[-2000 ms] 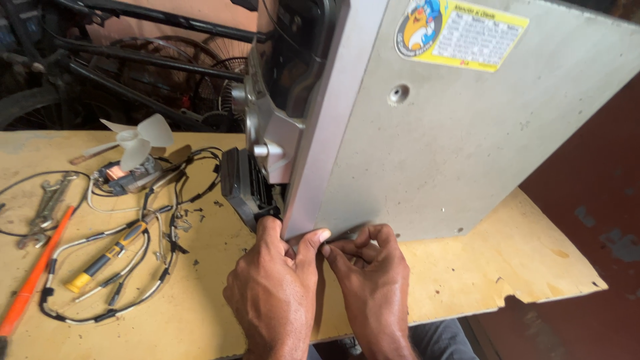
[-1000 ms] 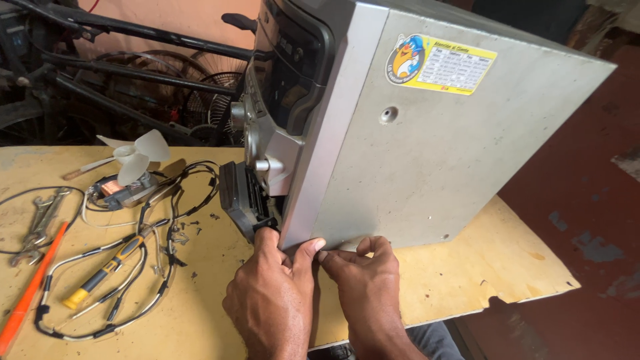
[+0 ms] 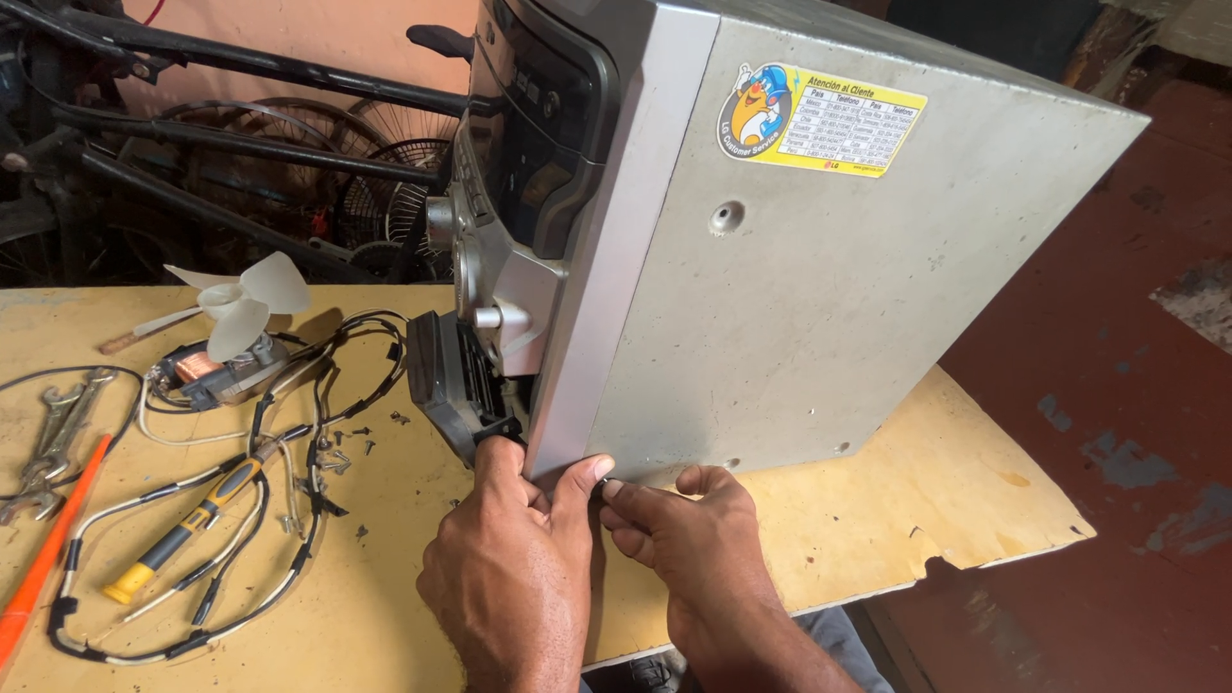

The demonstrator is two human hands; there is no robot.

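A silver-grey stereo unit with a metal side panel point(image 3: 799, 289) stands on the table, its glossy dark front point(image 3: 549, 125) facing left. A black tray-like front part point(image 3: 443, 385) juts out low on that front. My left hand point(image 3: 525, 558) grips the unit's lower front corner, with fingers under the open part and thumb on the panel's bottom edge. Beside that thumb, my right hand point(image 3: 688, 539) pinches a small dark piece, perhaps a screw, between thumb and forefinger at the panel's lower edge. The fingers hide most of this piece.
On the yellow table point(image 3: 366, 616) at left lie a screwdriver point(image 3: 192, 529), looped taped cable point(image 3: 87, 520), metal wrenches point(image 3: 58, 433), an orange rod point(image 3: 58, 539), loose screws point(image 3: 337, 457) and a small motor point(image 3: 221, 371) with white fan blades point(image 3: 236, 303). A black metal frame point(image 3: 250, 140) stands behind.
Both hands stay at the unit's lower front corner. The right hand's fingers have shifted slightly, and a small dark piece now shows between its fingertips.
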